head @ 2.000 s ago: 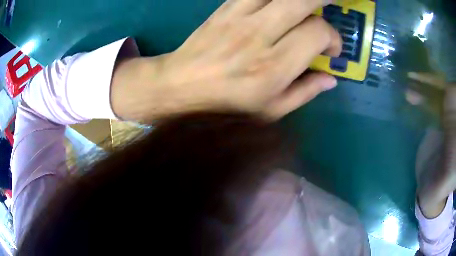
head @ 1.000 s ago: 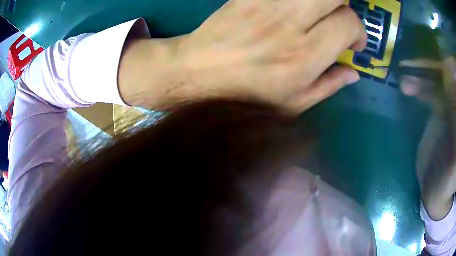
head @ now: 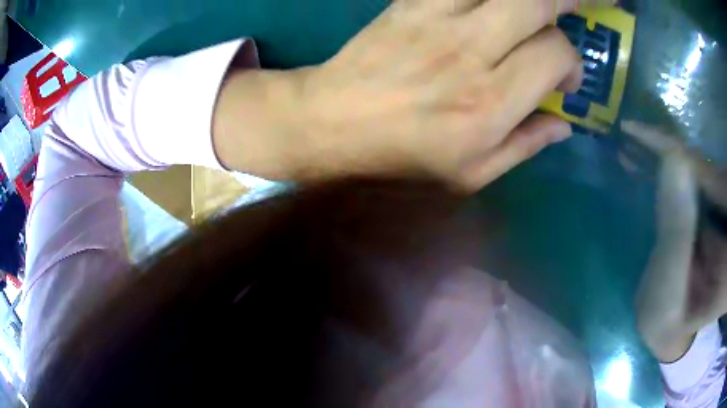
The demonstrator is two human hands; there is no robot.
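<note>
A yellow-and-black frame part (head: pixel 624 49) lies at the upper right, with a dark cut-out window showing small shiny strips. My left hand (head: pixel 422 96) holds its near left side, fingers over the edge; its fingertips partly pass the top of the picture. My right hand (head: pixel 681 207) is blurred at the right edge, its fingers near the frame part's lower right corner. Whether it holds a tool cannot be told. A clear shiny sheet (head: pixel 684 88) with glare lies beside the frame part.
The green bench top (head: pixel 550 231) lies under the hands. A brown cardboard box (head: pixel 167 191) is below my left forearm. A red plastic stool (head: pixel 46 86) is at the far left. Dark hair (head: pixel 263 303) blocks the lower middle.
Over the two seconds, my left hand and the frame part have shifted right in the picture. Since one second ago, my right fingers have moved slightly left and down, toward the frame part's lower corner.
</note>
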